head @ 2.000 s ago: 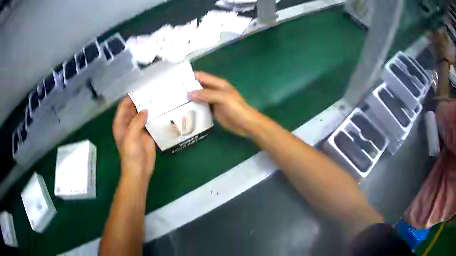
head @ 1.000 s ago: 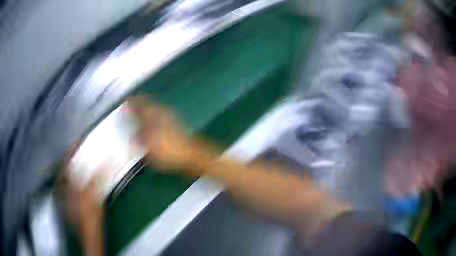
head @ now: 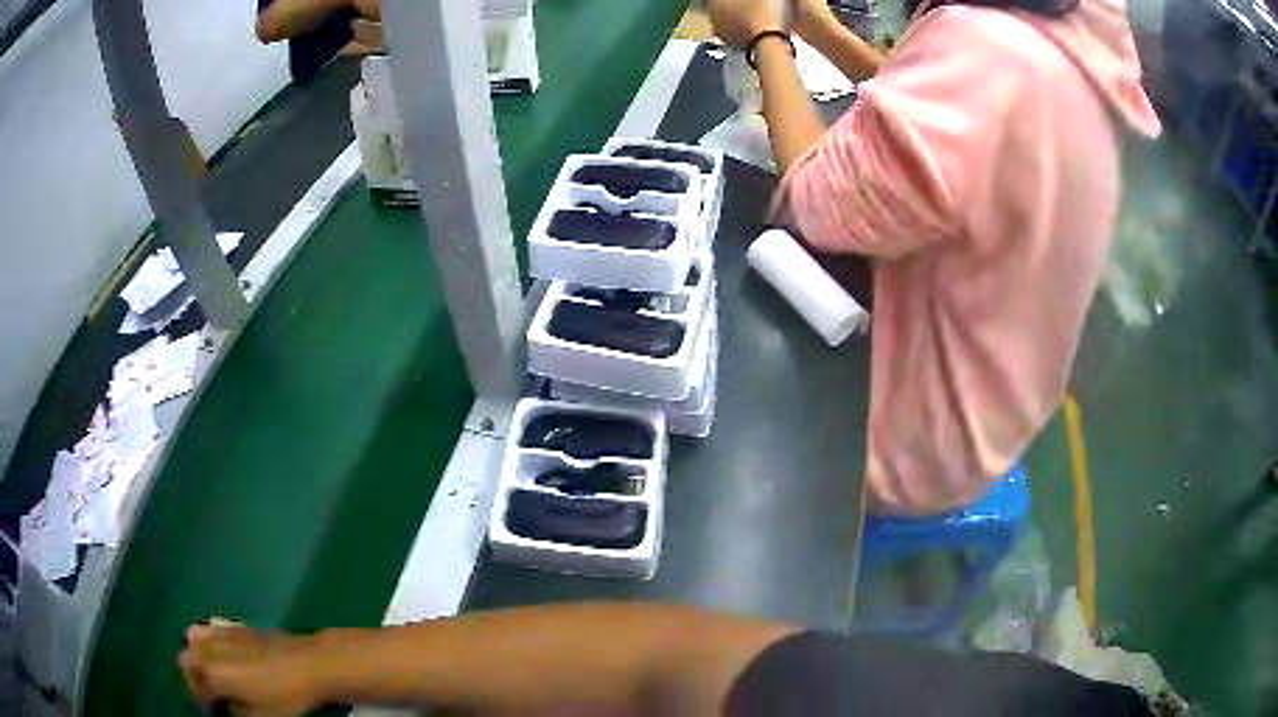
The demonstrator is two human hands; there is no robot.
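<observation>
My right hand [head: 255, 670] is at the lower left over the green belt, its fingers curled. Whether it holds anything is hidden by the bottom edge. My left hand is out of the picture. A white inner tray [head: 579, 486] with two large dark rounded parts and a smaller piece between lies on the grey bench, above my forearm. Stacks of similar filled trays [head: 611, 336] stand just behind it. No carton shows in my hand.
A grey-white post [head: 451, 196] rises beside the trays. White printed cartons [head: 384, 133] stand on the far belt. Loose papers [head: 105, 469] lie on the left ledge. A white roll [head: 807, 287] lies on the bench near a person in pink [head: 967, 210].
The view has swung right. The carton both hands held two seconds ago and my left hand have gone out of view. The tray stacks are now central and my right hand is at lower left.
</observation>
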